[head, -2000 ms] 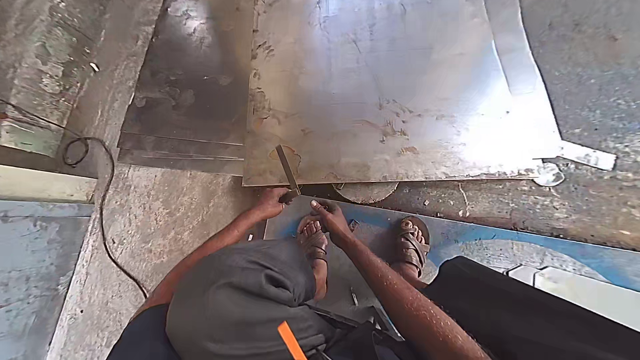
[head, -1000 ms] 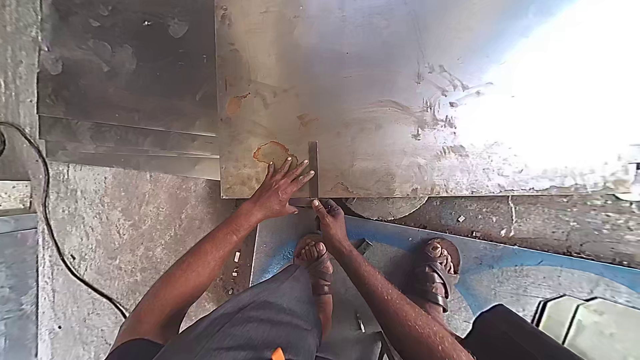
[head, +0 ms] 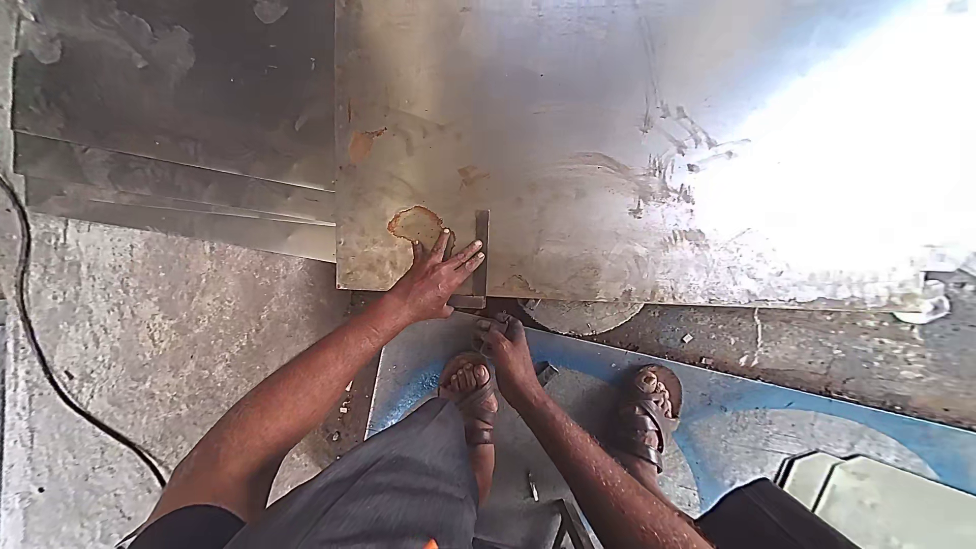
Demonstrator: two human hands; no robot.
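A metal try square (head: pixel 482 255) lies at the near edge of a large metal sheet (head: pixel 572 191), its blade pointing away across the sheet and its short arm along the edge. My left hand (head: pixel 435 282) rests on the sheet just left of the square, fingers spread, fingertips beside or on the blade. Just below the sheet's edge and to the right of the square's corner is my right hand (head: pixel 503 343), its fingers bent together around something small and dark that I cannot make out.
More dark metal sheets (head: pixel 175 175) lie stacked at the left. A round block (head: pixel 583 316) shows under the sheet's edge. My sandalled feet stand on a blue-marked board (head: pixel 762 412). A black cable (head: pixel 34 343) runs along the floor at left. Pale panels (head: pixel 900 503) lie at lower right.
My left hand was at the sheet's edge two seconds ago and now lies spread on the sheet. My right hand has drawn back slightly from the edge since one second ago. The view has shifted closer.
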